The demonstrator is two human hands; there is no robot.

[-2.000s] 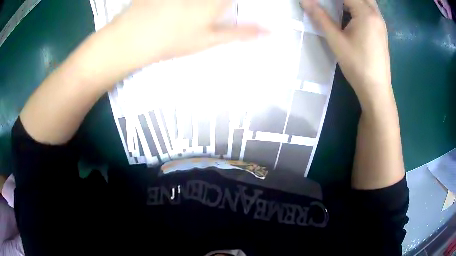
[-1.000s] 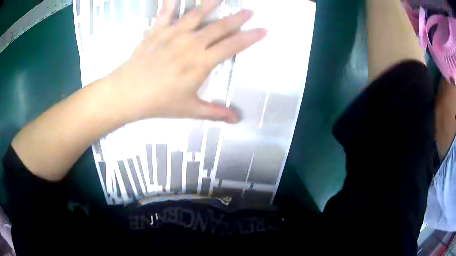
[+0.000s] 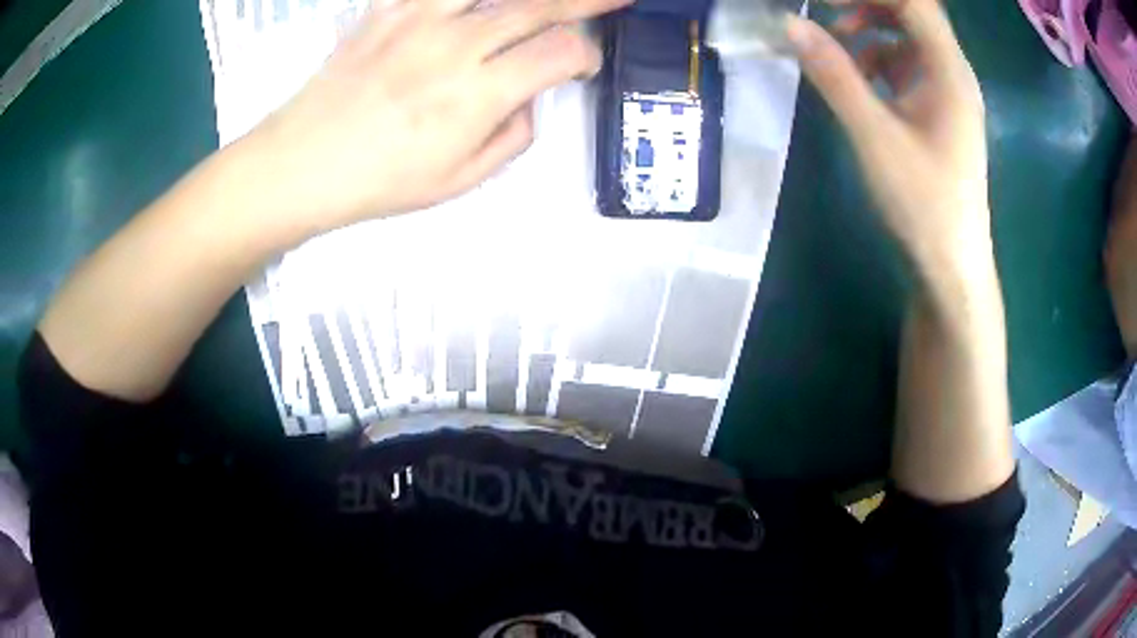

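Note:
An open black handset (image 3: 661, 156) lies on the fanned white adhesive sheets (image 3: 611, 312), with its shiny circuit board in the lower half and a thin orange-gold flex cable above it. My left hand (image 3: 436, 106) is at the handset's upper left, its fingertips at the handset's edge near the picture's top. My right hand (image 3: 898, 137) is at the upper right, thumb and fingers on a small blurred silver-white flat piece (image 3: 752, 28) beside the handset's top. The top of the handset is partly covered and cut off.
A green table (image 3: 848, 299) surrounds the sheets. A pink object (image 3: 1097, 38) is at the upper right corner. Part of another person's arm (image 3: 1123, 256) shows at the right edge. My black shirt fills the bottom.
The handset now lies on the sheets, where none was seen before. My right hand has come back from the right, now with the silver-white piece. My left hand has moved up to the handset.

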